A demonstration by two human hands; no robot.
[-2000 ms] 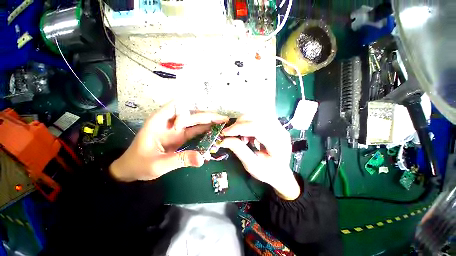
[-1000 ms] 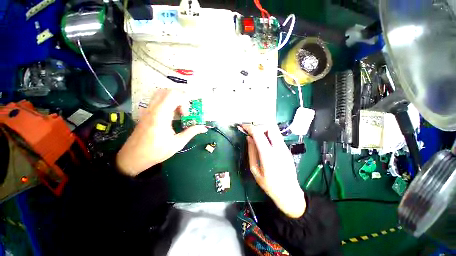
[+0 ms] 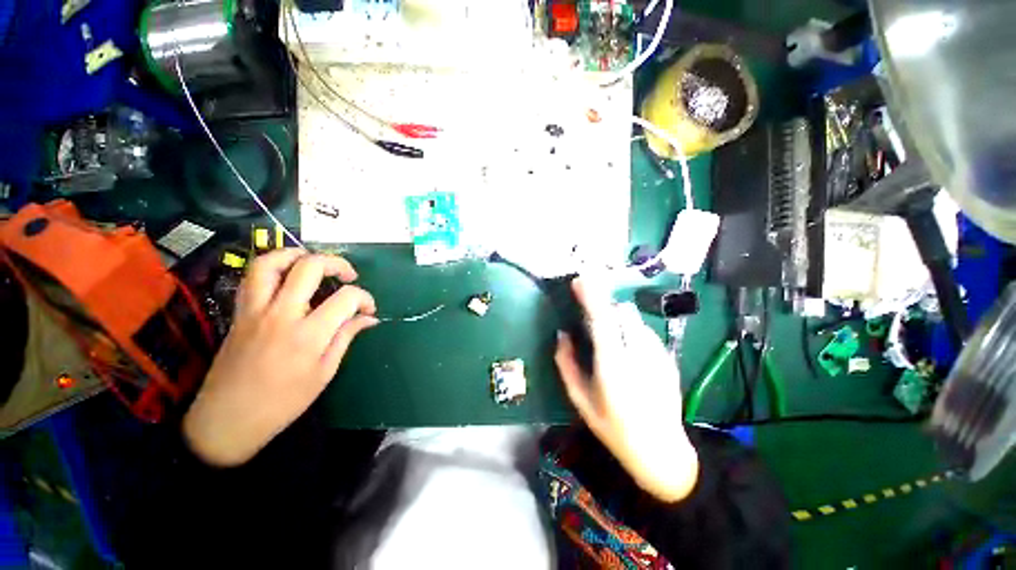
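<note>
A small green circuit board (image 3: 432,226) lies on the front edge of the pale board (image 3: 362,223). My left hand (image 3: 292,340) is left of it, its fingertips closed on the solder wire (image 3: 228,158), whose free end sticks out to the right over the mat. My right hand (image 3: 633,384) is right of centre and holds the dark, slim soldering iron (image 3: 535,276), its tip pointing left near the board's lower right corner, not touching it. A tiny pale component (image 3: 479,304) and a small pale-and-dark part (image 3: 508,381) lie on the green mat between my hands.
An orange multimeter (image 3: 84,301) and yellow-wrapped parts (image 3: 263,238) are at the left. Red and black clips (image 3: 418,130) lie on the pale board. The tip cleaner (image 3: 702,100), green-handled cutters (image 3: 713,379), small boards and a magnifier lamp (image 3: 958,111) are at the right.
The green board, earlier held in my left hand, now lies released on the pale board. My left hand moved left and took the solder wire. My right hand stays right of centre with the iron.
</note>
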